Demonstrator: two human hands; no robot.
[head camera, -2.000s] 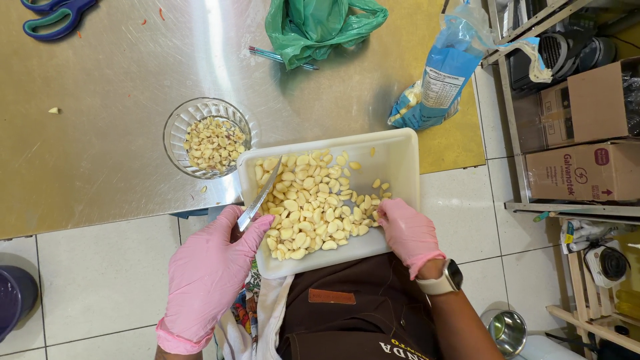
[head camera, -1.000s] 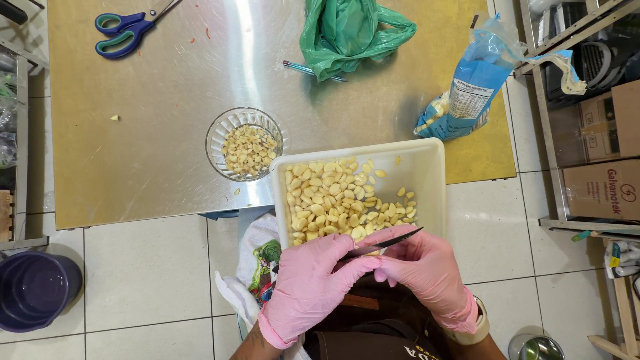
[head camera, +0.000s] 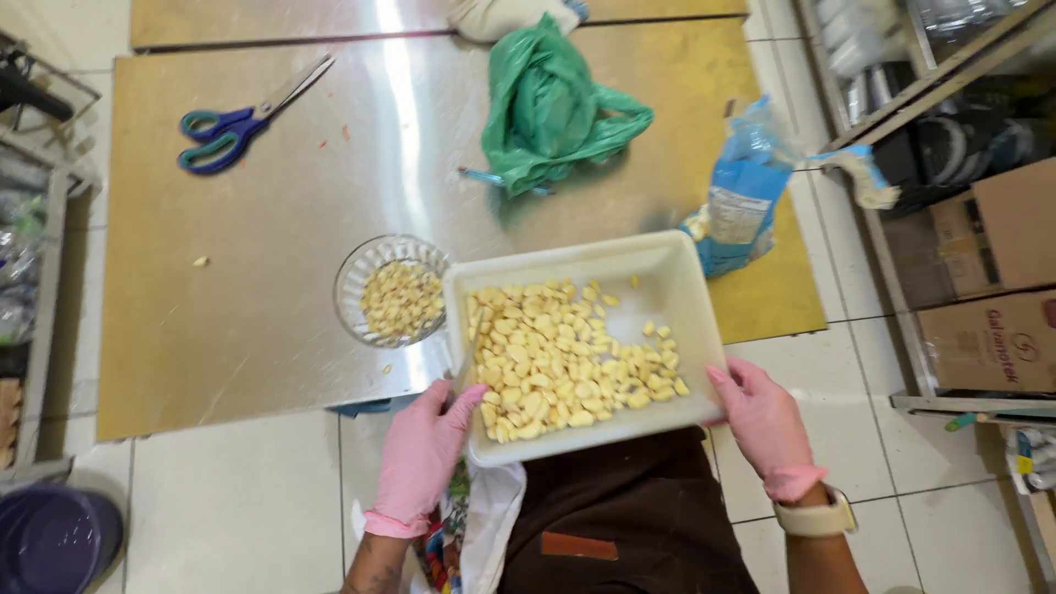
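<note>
A white rectangular plastic tub (head camera: 577, 255) full of pale peeled garlic cloves (head camera: 549, 355) is at the table's front edge, above a brown apron. My left hand (head camera: 421, 458), in a pink glove, grips the tub's left side and also holds a knife (head camera: 472, 351), whose blade lies along the inner left wall. The handle is hidden in the fingers. My right hand (head camera: 763, 421), gloved in pink too, holds the tub's right side. Left of the tub, a ribbed clear glass bowl (head camera: 351, 285) contains smaller trimmed pieces.
Blue-handled scissors (head camera: 239, 132) lie at the table's back left. A green plastic bag (head camera: 544, 115) sits behind the tub, and an opened blue bag (head camera: 738, 206) stands to its right. Shelving with cardboard boxes (head camera: 990, 338) is at the right; a dark bucket (head camera: 54, 540) is at the lower left.
One second ago both hands met over the tub's front edge with the knife between them. They have moved apart to the tub's two sides, and the blade now lies along its left wall.
</note>
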